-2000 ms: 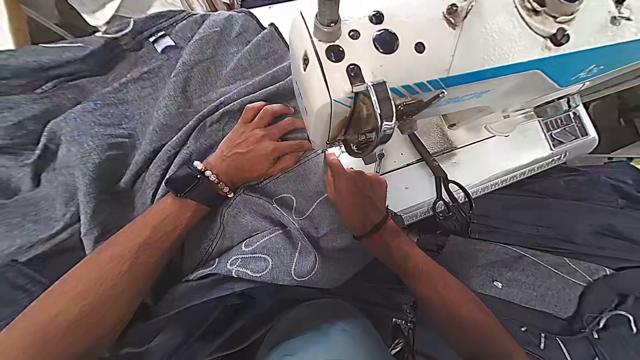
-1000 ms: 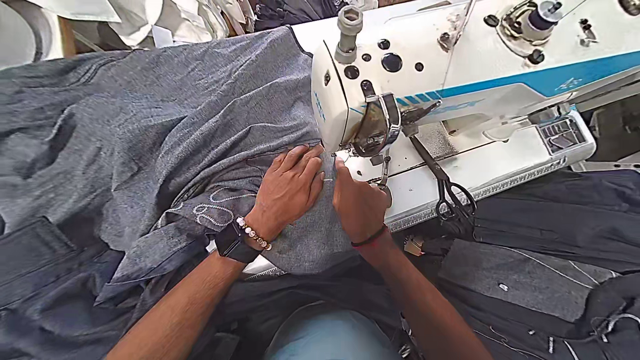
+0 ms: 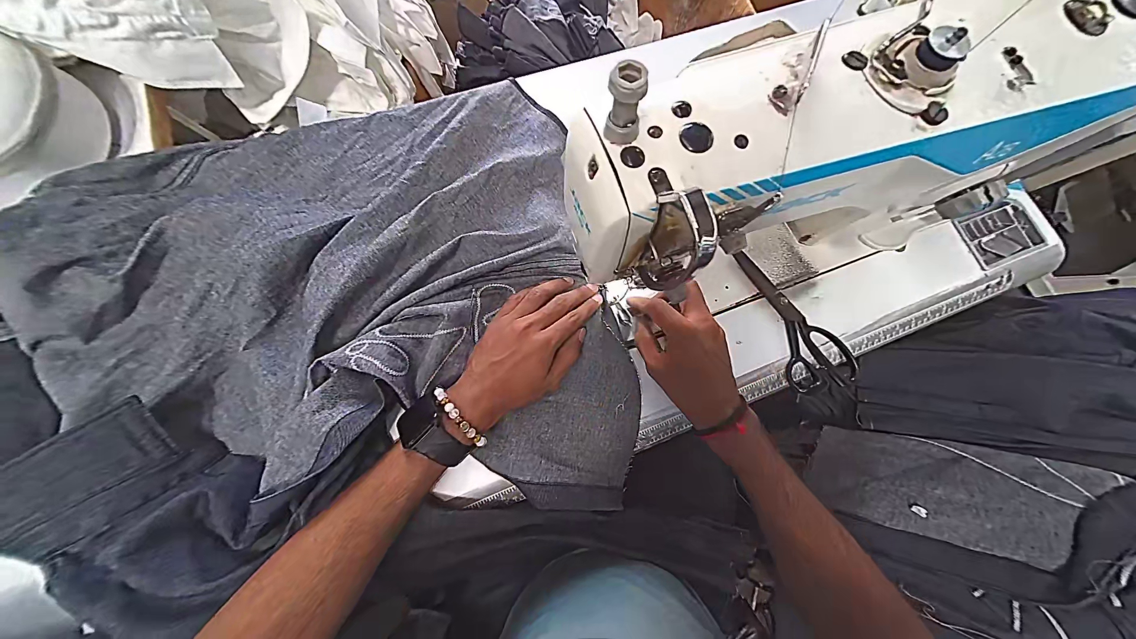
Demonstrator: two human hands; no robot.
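Observation:
A grey-blue denim garment [image 3: 293,257] spreads over the left side of the white sewing machine [image 3: 692,169], its edge running beneath the presser foot [image 3: 619,297]. My left hand [image 3: 528,351] lies flat on the fabric just left of the foot, fingers extended. Right of the needle area, my right hand [image 3: 683,355] has thumb and fingers bent close together by the foot; whether cloth is pinched between them cannot be made out. White looping stitching [image 3: 382,355] shows on the cloth left of my left hand. Black-handled scissors [image 3: 803,346] rest on the machine bed.
Dark denim pieces [image 3: 985,373] with loose threads lie at the right. White cloth pieces [image 3: 346,53] and dark cloth pieces [image 3: 532,40] are heaped behind the machine. A small parts compartment [image 3: 1003,235] sits in the bed's right end.
The fabric has shifted and turned beneath my hands; the looped stitching, earlier between my forearms, now lies left of my left hand. Both hands remain near the presser foot.

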